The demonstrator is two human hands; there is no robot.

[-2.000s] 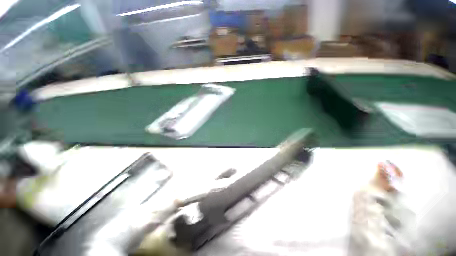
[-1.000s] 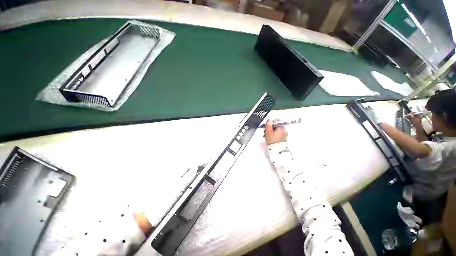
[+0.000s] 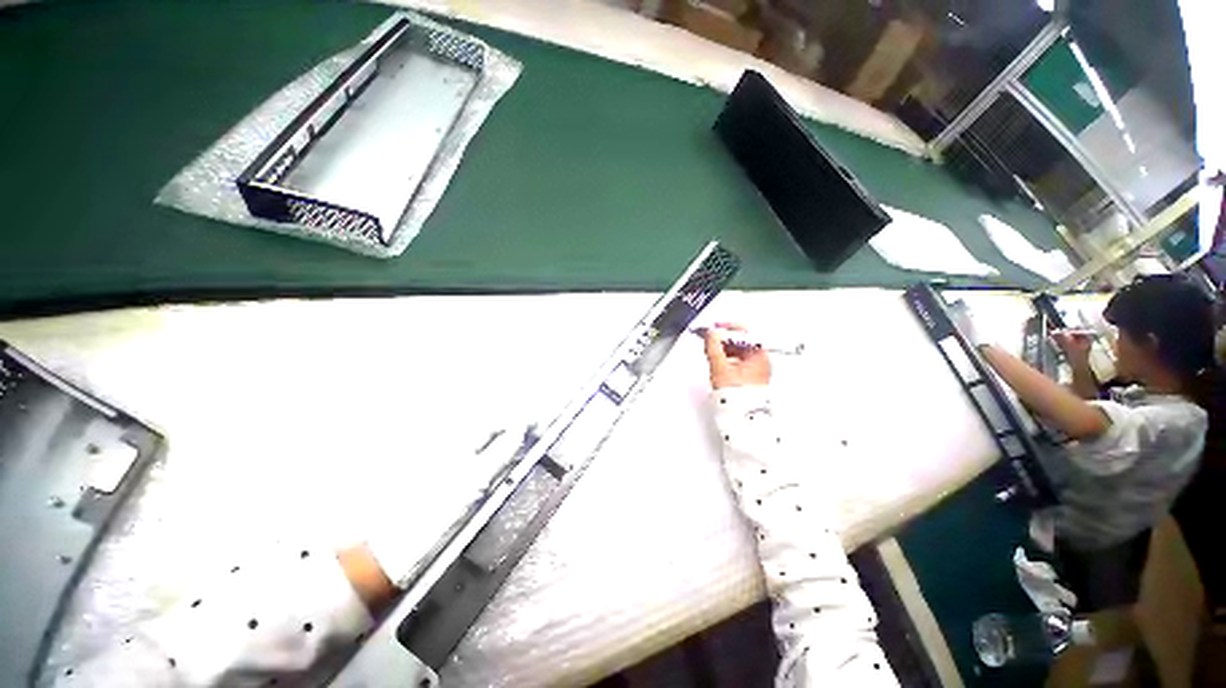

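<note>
A long sheet-metal housing stands tilted on edge over the padded bench, its slotted dark side facing me. Its perforated end points up to the right. My right hand is shut on a paint marker, whose tip is at or close to the housing's far end; whether it touches I cannot tell. My left wrist shows at the lower left behind the housing's near part; the hand itself is hidden by the housing.
Another housing lies at the left bench edge. On the green belt are an open housing on bubble wrap and a black one on edge. A person works at right with a housing.
The view has swung slightly, shifting the belt housings. My right hand still holds the marker by the housing's far end. From the blurred earliest frame, it has come to the housing.
</note>
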